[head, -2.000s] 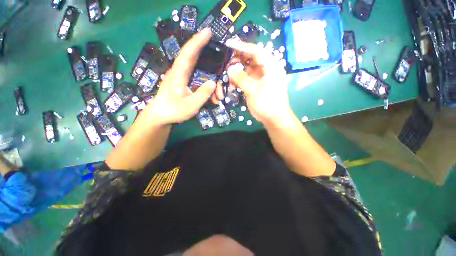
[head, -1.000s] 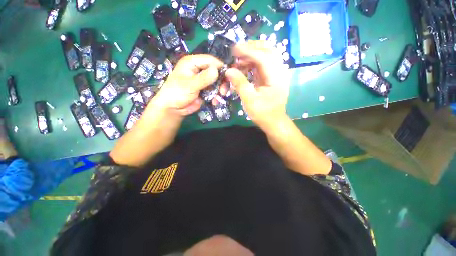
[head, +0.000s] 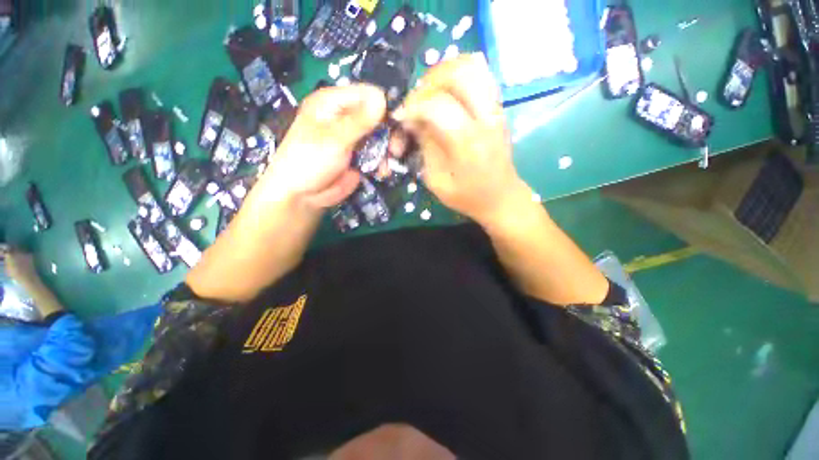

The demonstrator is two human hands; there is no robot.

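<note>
A phone housing (head: 374, 148) with a silvery board showing is between my two hands at the upper centre. My left hand (head: 325, 144) holds it from the left side, fingers curled round it. My right hand (head: 460, 135) is on its right side, fingertips bent onto its upper part. My fingers hide most of the housing, and any small part at the fingertips is too blurred to tell. Several half-assembled phones (head: 229, 151) lie in a group left of my hands. Small white discs (head: 432, 56) are scattered above and around my hands.
A blue tray (head: 588, 45) with white parts stands at the upper right. More phones (head: 672, 115) lie right of it. Dark stacked housings (head: 790, 72) are at the right edge. A cardboard box (head: 709, 216) is below the bench edge. A person's blue sleeve (head: 54, 364) shows at lower left.
My left hand was open around the housing and has closed in on it. My right fingertips have curled onto it. The view has shifted, and more of the person in blue shows.
</note>
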